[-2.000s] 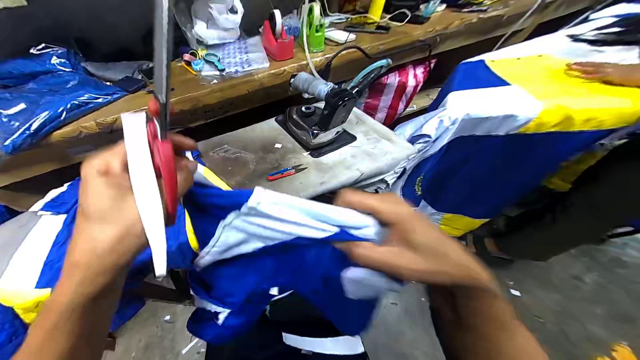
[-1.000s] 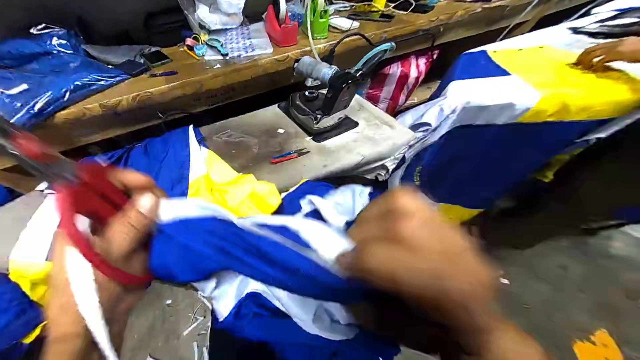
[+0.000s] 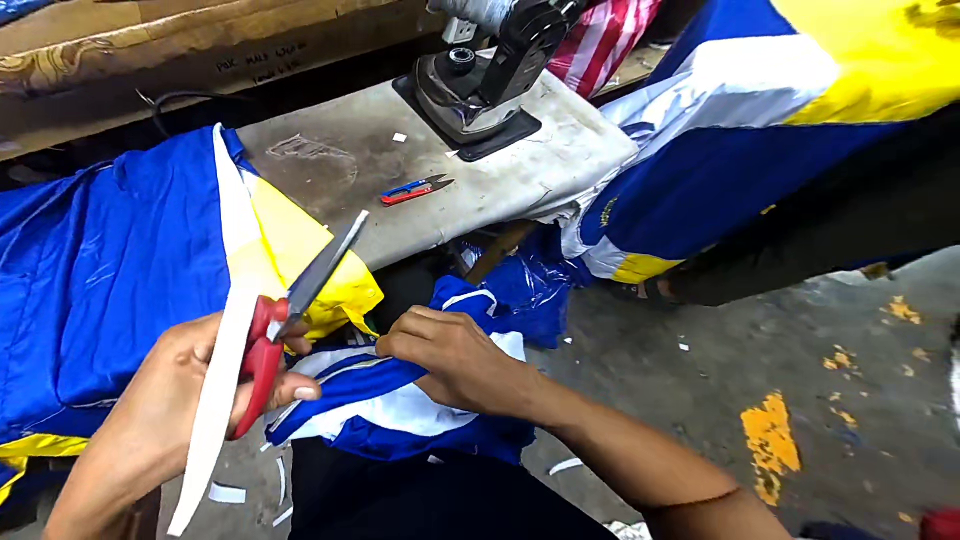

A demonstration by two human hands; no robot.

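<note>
Red-handled scissors are in my left hand, blades up and to the right and close together. A long white fabric strip hangs across the same hand. My right hand grips the edge of a blue and white garment above my lap; my left fingertips are beside that edge. A blue, white and yellow cloth lies to the left, behind the scissors. Thread snips with red and blue handles rest on the padded board, near an iron on a dark rest.
A wooden bench runs along the back left. At right hangs more blue, white and yellow cloth, beside a person's dark-clothed leg. White scraps litter the concrete floor. A red-and-white striped bag is behind the iron.
The stretched garment has been lowered and gathered toward my lap, with my right hand now nearer the left one. The scissors have swung from pointing left to pointing up-right. The view has tilted down.
</note>
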